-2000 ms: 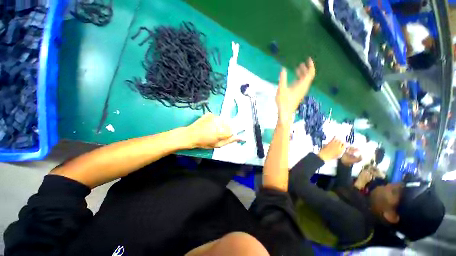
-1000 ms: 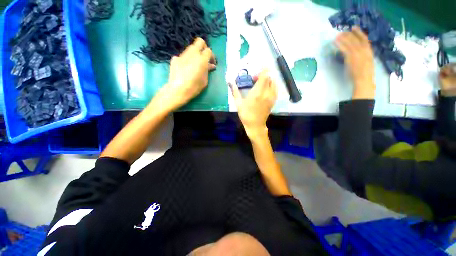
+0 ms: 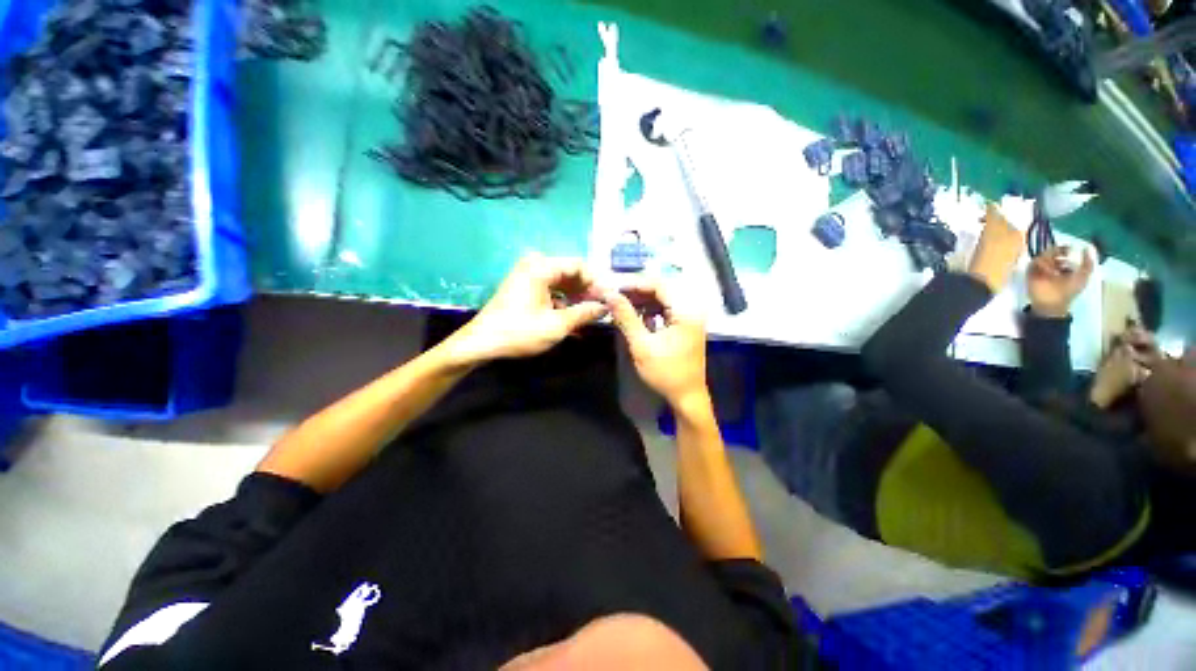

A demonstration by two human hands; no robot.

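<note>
My left hand (image 3: pixel 527 312) and my right hand (image 3: pixel 669 347) meet at their fingertips just off the bench's front edge. Fingers are bent and pinched. Something small and dark may be between them, but the fingers hide it. An assembled unit (image 3: pixel 631 253), a dark block with a loop standing out, lies on the white sheet (image 3: pixel 787 295) just beyond my fingertips. A tangled heap of black loops (image 3: pixel 479 108) lies on the green bench left of the sheet. A hammer (image 3: pixel 715 249) with a black grip lies on the sheet, to the right of the unit.
A blue bin (image 3: pixel 220 157) full of dark bodies stands at the left. A small bunch of loops (image 3: pixel 282 29) lies beside it. Dark units (image 3: pixel 898 184) are piled on the sheet to the right. A neighbouring person's arm (image 3: pixel 977 354) reaches over the bench there. A dark green strip runs along the far side.
My left hand has left the loop heap and come back to meet my right hand. My right hand has drawn back from the unit. The neighbour's hand has moved away from the pile.
</note>
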